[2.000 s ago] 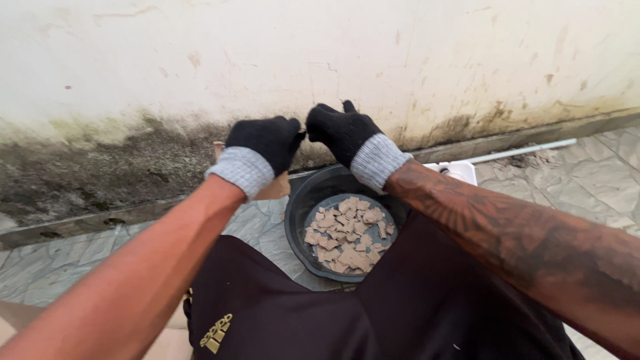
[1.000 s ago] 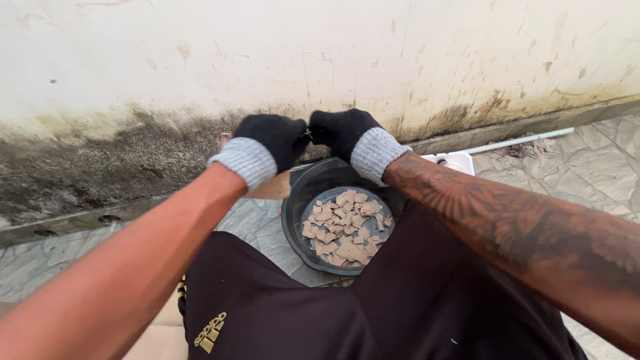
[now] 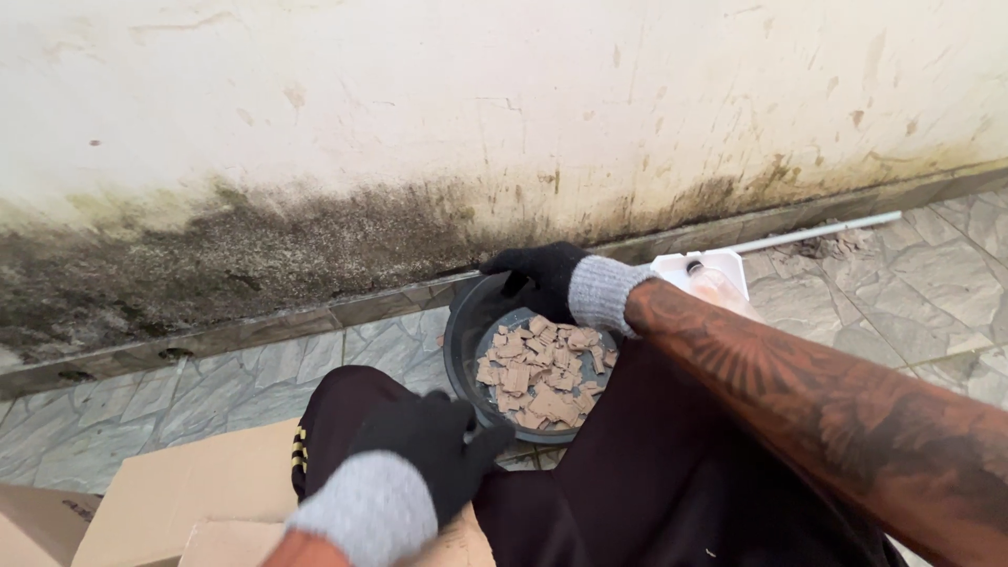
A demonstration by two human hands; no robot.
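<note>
A round dark plastic basin (image 3: 457,354) stands on the floor between my knees, with many torn pieces of brown corrugated cardboard (image 3: 543,370) in it. My right hand (image 3: 543,276), in a black knit glove with a grey cuff, is over the basin's far rim, its fingers apart and nothing visible in them. Nearer to me, my left hand (image 3: 433,449), gloved alike and blurred by motion, hovers over my lap at the basin's near left. A piece of brown cardboard (image 3: 465,543) shows just below it; whether the hand grips it cannot be seen.
Brown cardboard (image 3: 197,488) lies at lower left beside my leg. Right of the basin are a white tray (image 3: 669,268) and a clear bottle with a dark cap (image 3: 717,287). A white pipe (image 3: 819,232) lies along the stained wall (image 3: 504,118). The floor (image 3: 929,276) is tiled.
My hands were together above the basin's far side and are now apart. The left one has come back toward my lap; the right one is over the rim. Cardboard earlier showed beneath my left hand there.
</note>
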